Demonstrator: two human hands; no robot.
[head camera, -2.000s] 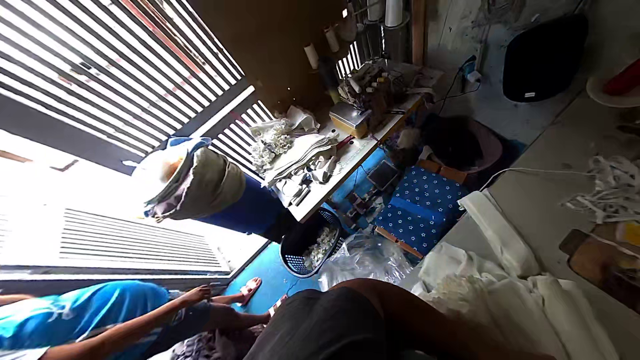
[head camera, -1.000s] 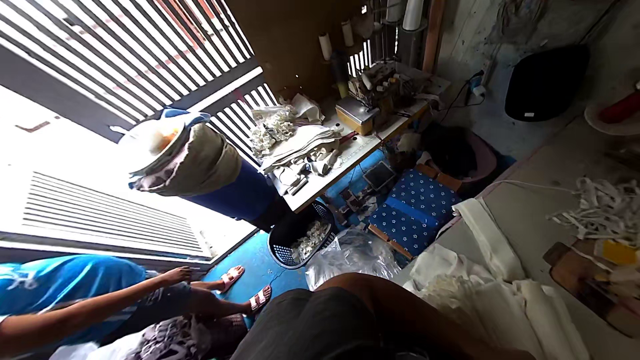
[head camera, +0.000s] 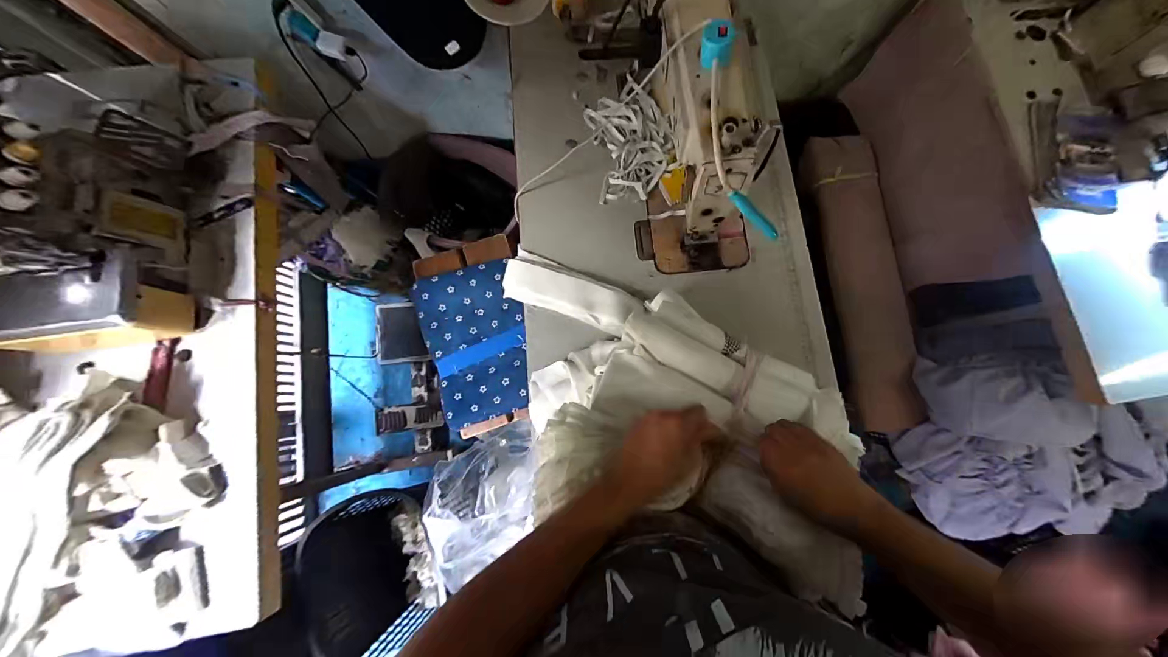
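A bundle of white fabric (head camera: 630, 379) lies over the near end of a sewing table, with a pale tie strip (head camera: 748, 379) across it. My left hand (head camera: 662, 456) is closed on the fabric near the strip, its fingertips partly hidden. Just to its right my right hand (head camera: 803, 465) rests against the same bundle, fingers curled at the strip; blur hides how firmly it grips. Beyond the bundle stands a sewing machine (head camera: 716, 155) with a blue-handled tool (head camera: 753, 215) hanging at it. White tape strips (head camera: 631, 137) lie heaped at its left.
A blue star-patterned cushioned seat (head camera: 474, 310) stands left of the table, above clear plastic (head camera: 484, 502) and a black basket (head camera: 356, 566). Another sewing table (head camera: 242, 456) with fabric is at far left. A fabric roll (head camera: 858, 292) and lavender cloth (head camera: 995, 456) are at right.
The view has swung far to the right, from the slatted gate to the sewing table. Both my hands now show at the white fabric; neither was plainly in view before.
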